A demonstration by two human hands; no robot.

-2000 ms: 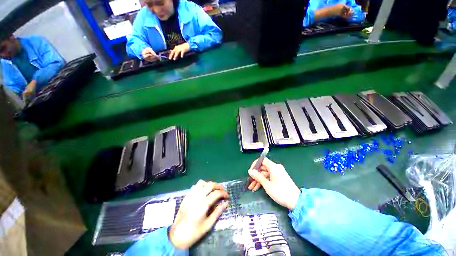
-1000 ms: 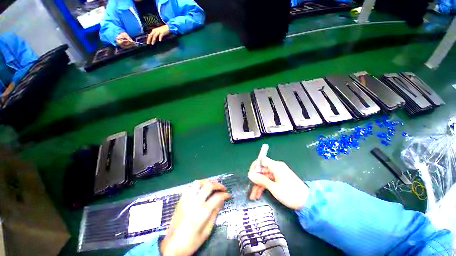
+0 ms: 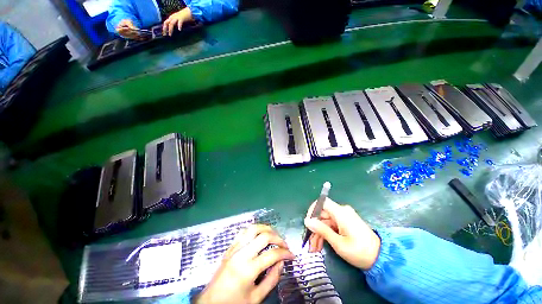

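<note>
My right hand (image 3: 343, 233) holds slim grey tweezers (image 3: 318, 208) like a pen, tips down at the upper end of a fanned row of phone frames (image 3: 310, 279). My left hand (image 3: 249, 264) is curled, its fingertips at the left edge of that row's top; whether it grips anything is unclear. A clear adhesive sheet (image 3: 107, 270) with rows of dark marks and a white label (image 3: 160, 263) lies left of the row, partly under my left hand. Any small piece at the tweezer tips is too small to tell.
Stacked silver-grey phone frames stand at the left (image 3: 163, 172) and in a row at the back right (image 3: 362, 122). Blue small parts (image 3: 410, 169), a black-handled tool (image 3: 469, 200) and a crumpled clear bag (image 3: 520, 190) lie at right. A brown box is at far left. Workers in blue sit opposite.
My right hand and the tweezers have moved down and right to the fanned row, the tips now pointing at its upper end. My left hand has moved right to the row's edge. The view has shifted.
</note>
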